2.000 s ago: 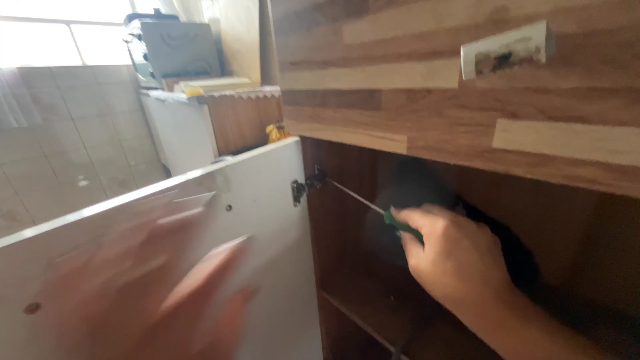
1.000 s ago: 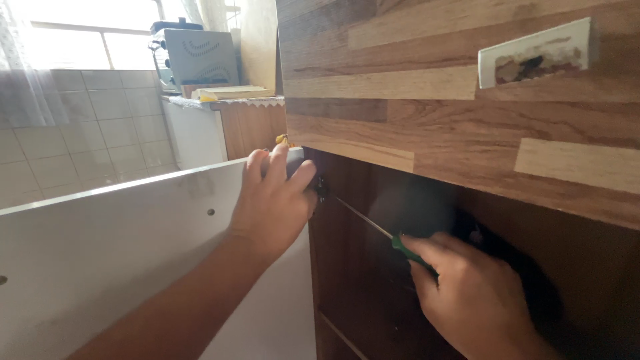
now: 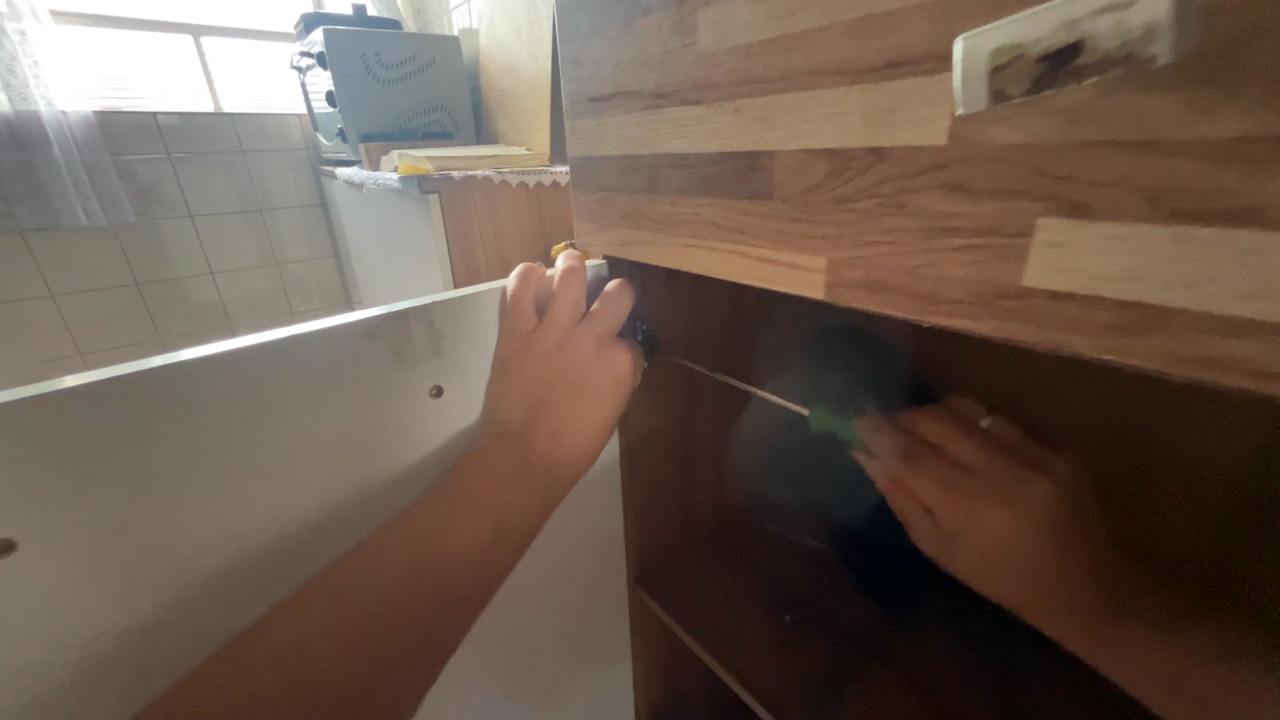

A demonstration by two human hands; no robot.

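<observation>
My left hand [image 3: 565,370] grips the upper corner of a white cabinet door [image 3: 330,480], its fingertips over the top edge beside the hinge. In my right hand [image 3: 970,490], somewhat blurred, is the green handle of a screwdriver [image 3: 835,425]. Its long thin shaft runs left to the dark metal hinge [image 3: 643,342] on the inner side wall of the brown wooden cabinet [image 3: 700,450]. My left fingers partly cover the hinge, so whether the tip sits in a screw cannot be told.
Above the opening is a wood-patterned front [image 3: 760,190] with a worn white handle plate [image 3: 1065,55]. A shelf edge [image 3: 700,650] crosses the cabinet low down. Behind the door, a counter unit [image 3: 505,225] carries a toaster oven [image 3: 395,90]. A sheer curtain [image 3: 65,140] hangs at far left.
My left hand, blurred in front of the door two seconds ago, has come up to the door's corner and taken hold there. The screwdriver has stayed at the hinge in my right hand.
</observation>
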